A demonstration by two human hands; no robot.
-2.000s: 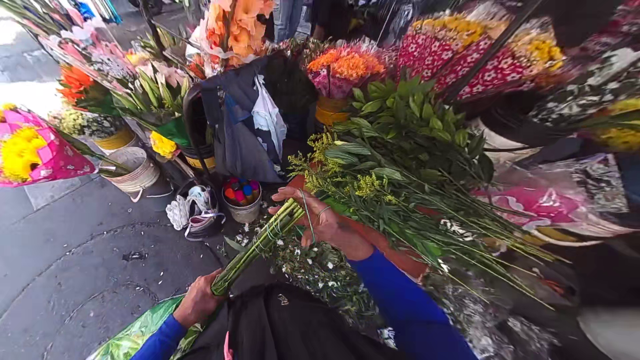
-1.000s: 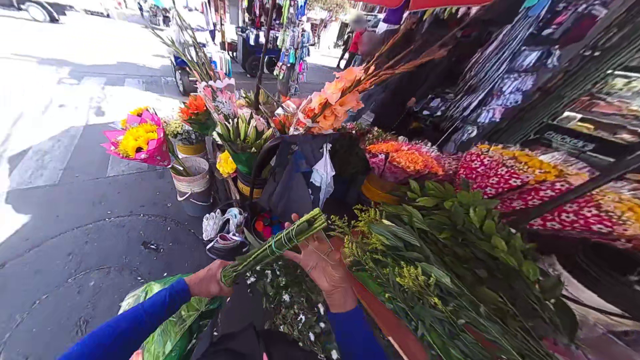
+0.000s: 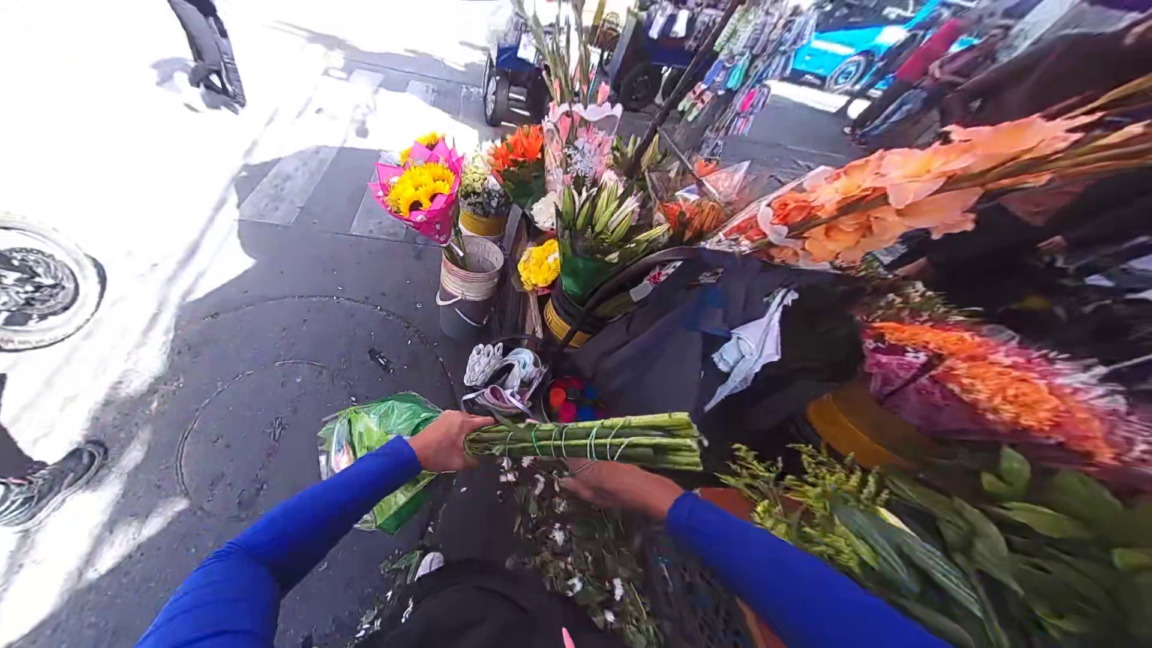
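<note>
A bundle of green flower stems point(image 3: 621, 441), wound with thin string, lies level in front of me with its cut ends to the right. My left hand point(image 3: 448, 441) is closed around its left part. Beneath the middle of the bundle, my right hand point(image 3: 616, 484) is blurred; its fingers are partly hidden by the stems, so its hold is unclear. Green plastic wrapping point(image 3: 387, 450) shows behind and beside my left forearm. Small white flowers on stems point(image 3: 576, 540) lie below my hands.
Leafy greenery point(image 3: 972, 531) lies at lower right. Ahead stand a pail point(image 3: 470, 292), a sunflower bouquet point(image 3: 421, 191) and orange gladioli point(image 3: 900, 193). Dark cloth point(image 3: 657, 333) hangs behind the bundle. A person's shoe point(image 3: 54, 486) and a wheel point(image 3: 40, 281) are at left.
The bundle has turned from slanting to nearly level, still in my left hand. My right hand has moved from the stems' upper part to beneath them. The view has swung toward the street.
</note>
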